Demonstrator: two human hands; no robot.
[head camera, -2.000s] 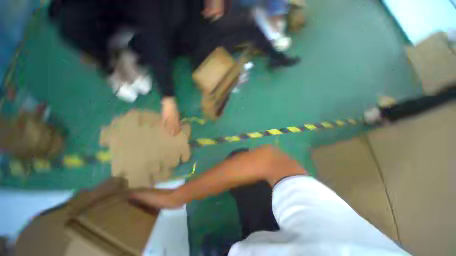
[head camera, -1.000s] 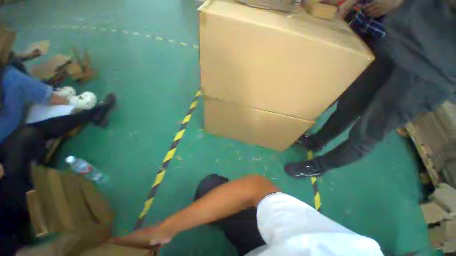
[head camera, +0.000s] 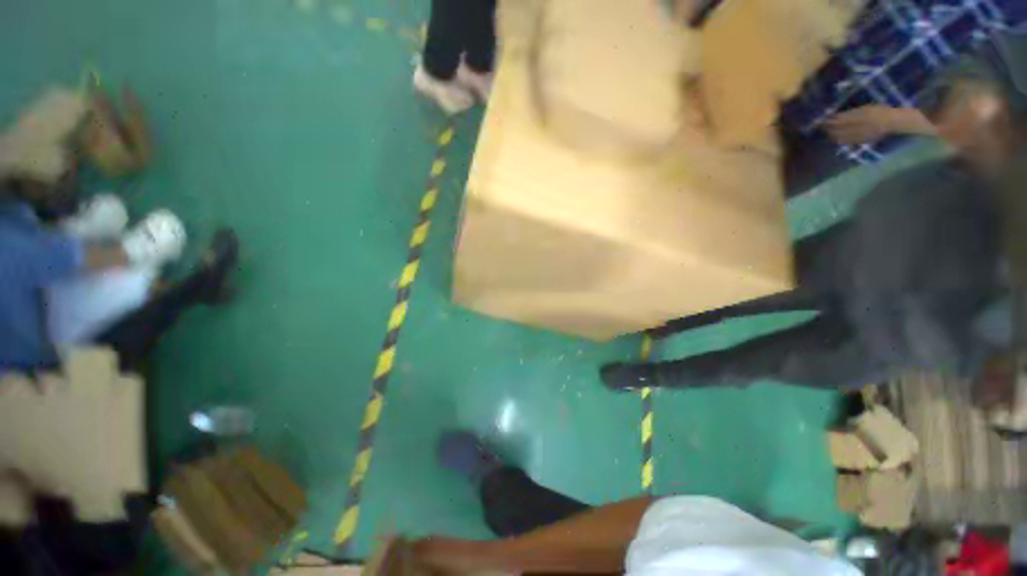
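Observation:
My right hand (head camera: 394, 556) is at the bottom edge, blurred and partly cut off, with the bare forearm coming in from a white sleeve on the right. A strip of brown cardboard (head camera: 318, 569) shows at the bottom edge just left of it. I cannot tell whether the hand holds it. My left hand is not in view. Nested boxes (head camera: 231, 506) lie on the green floor to the left of my hand. A flat die-cut box blank (head camera: 77, 433) with notched edges is at the far left, beside a seated person.
A large carton (head camera: 619, 242) stands ahead, with people around it and cardboard on top. A person in dark trousers bends at its right. A water bottle (head camera: 222, 421) lies left on the floor. Folded cartons (head camera: 873, 461) are at the lower right. Yellow-black tape (head camera: 393, 326) crosses the floor.
The view has swung right from the seated people to the large carton. The carton piece my right hand held at lower left is now largely out of frame, and my hand is lower.

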